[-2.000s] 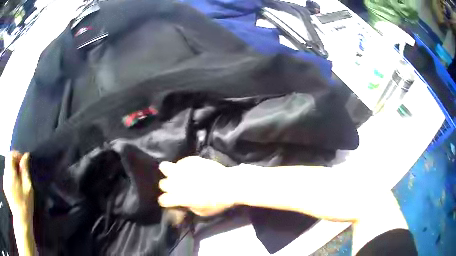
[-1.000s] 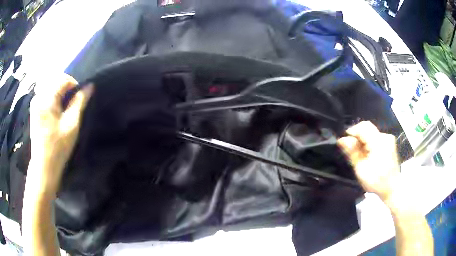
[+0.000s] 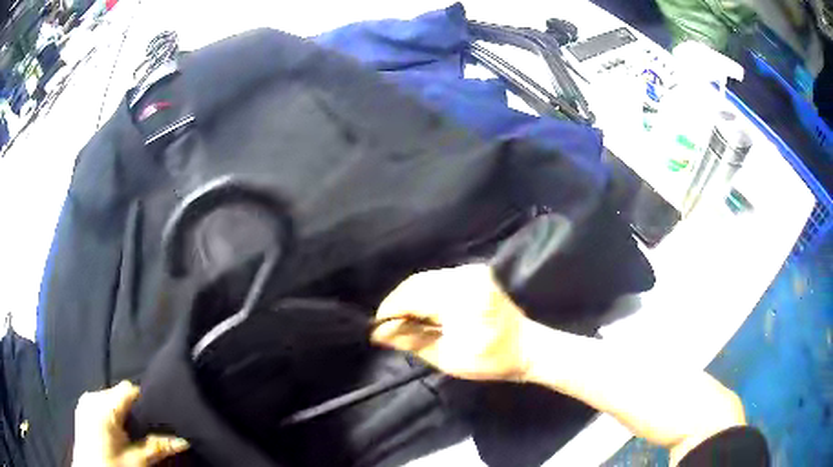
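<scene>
A black jacket (image 3: 311,342) lies at the near edge of the table, its dark inside showing. A black hanger (image 3: 260,287) is inside its neck opening, with the large curved hook above the collar. My left hand (image 3: 123,429), cut off by the bottom edge, grips the jacket's left collar or shoulder cloth. My right hand (image 3: 452,324) is closed at the right side, on the hanger's end or the cloth there; its fingertips are partly hidden. Another black jacket (image 3: 365,137) with a red-marked neck label (image 3: 153,110) lies beneath.
Bright navy cloth (image 3: 457,87) lies behind the black jackets. Black straps or hangers (image 3: 539,73), a calculator (image 3: 603,44), a spray bottle (image 3: 699,77) and a metal flask (image 3: 722,155) are at the back right. A blue basket (image 3: 804,173) stands beyond the table edge, near green cloth (image 3: 708,18).
The hanger came into view held by my right hand, then moved left into the jacket's neck. My left hand moved down with the cloth. The held jacket's shiny lining is now mostly covered.
</scene>
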